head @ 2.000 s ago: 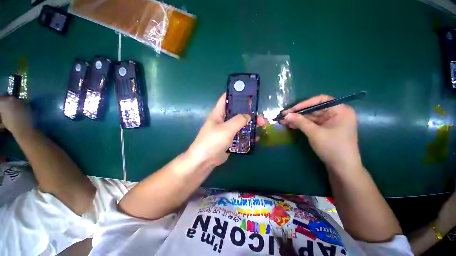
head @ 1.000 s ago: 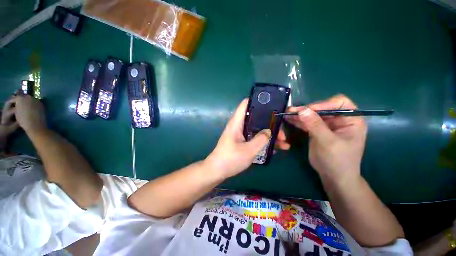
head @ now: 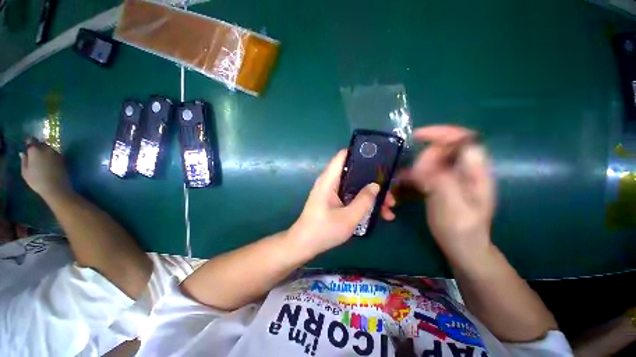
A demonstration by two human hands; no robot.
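Note:
A black phone body [head: 364,171] with a grey disc near its far end is held upright in my left hand [head: 335,209], the thumb lying across its lower front. My right hand [head: 457,181] is just right of the phone and blurred by motion. The dark tweezers cannot be made out in it. A clear film [head: 376,104] lies flat on the green bench just beyond the phone, partly covered by it.
Three phone bodies [head: 196,146] lie side by side at the left. An amber strip [head: 188,42] lies beyond them, with another dark phone [head: 95,47] at its left. A neighbour's arm [head: 84,216] reaches in at the left. Yellow tape [head: 622,206] is at the right.
The phone moved right since the oldest frame and stays in my left hand. The tweezers, clear over the phone one second ago, no longer show distinctly. My right hand is now blurred.

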